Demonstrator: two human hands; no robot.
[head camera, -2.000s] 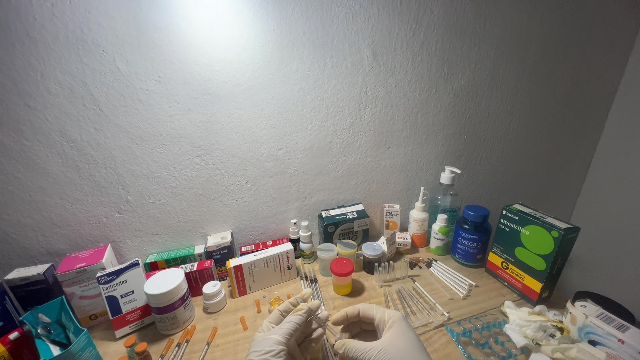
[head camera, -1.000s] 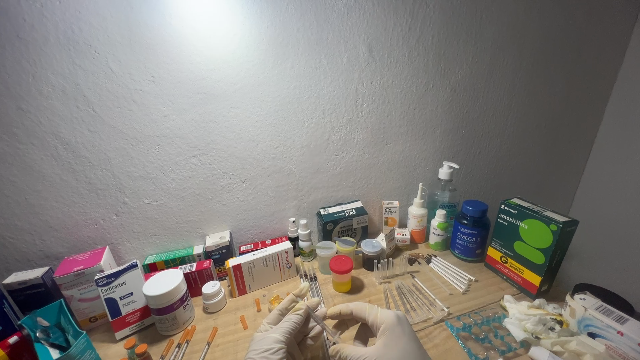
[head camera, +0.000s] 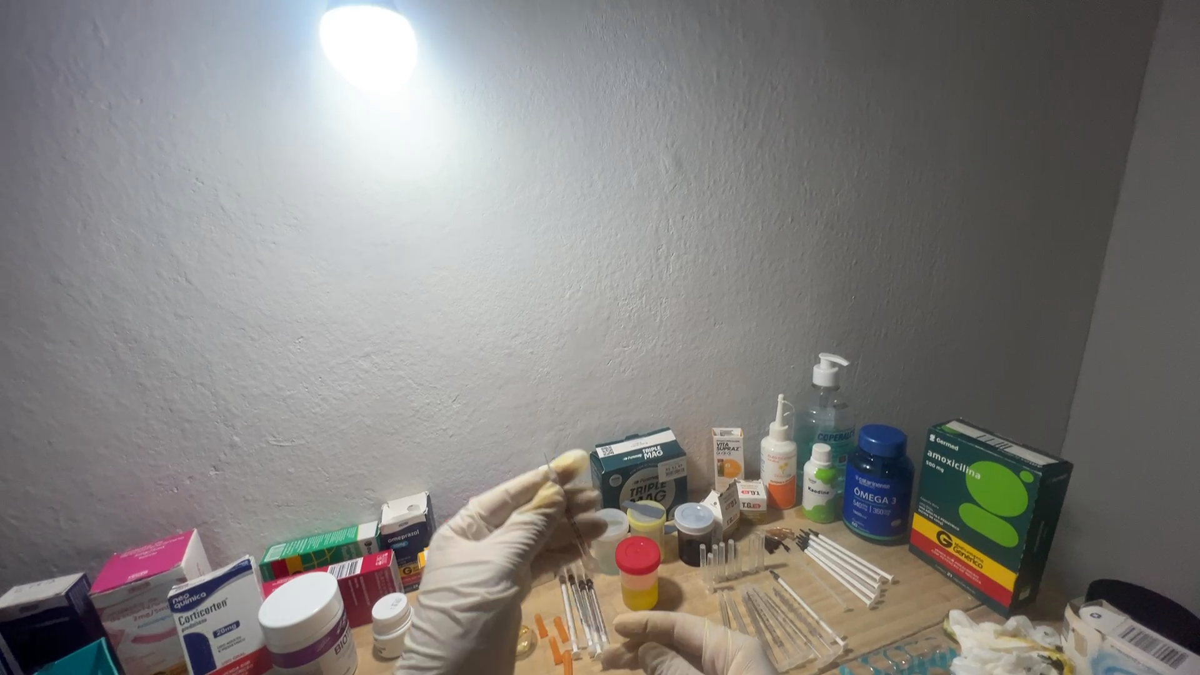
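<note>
My left hand (head camera: 511, 544), in a white glove with yellowish stained fingertips, is raised in front of the boxes. It pinches a thin, clear item (head camera: 568, 511), possibly a syringe; the fingers hide part of it. My right hand (head camera: 694, 645), also gloved, is low at the bottom edge with its fingers loosely apart and nothing visible in them. Between the hands, several thin syringes (head camera: 583, 609) lie side by side on the wooden table, with orange caps (head camera: 555, 640) to their left. A red-lidded cup of yellow liquid (head camera: 639, 574) stands just above my right hand.
Medicine boxes (head camera: 220, 619) and white jars (head camera: 305, 619) stand at left. Behind are lidded cups (head camera: 694, 534), bottles (head camera: 780, 459), a blue supplement bottle (head camera: 877, 483) and a green medicine box (head camera: 989, 516). Glass tubes (head camera: 731, 562), white sticks (head camera: 844, 567) and crumpled gloves (head camera: 1008, 642) are at right.
My left hand has risen from beside the right hand, holding the thin item. My right hand has come apart from it and sits lower. The view has tilted up somewhat.
</note>
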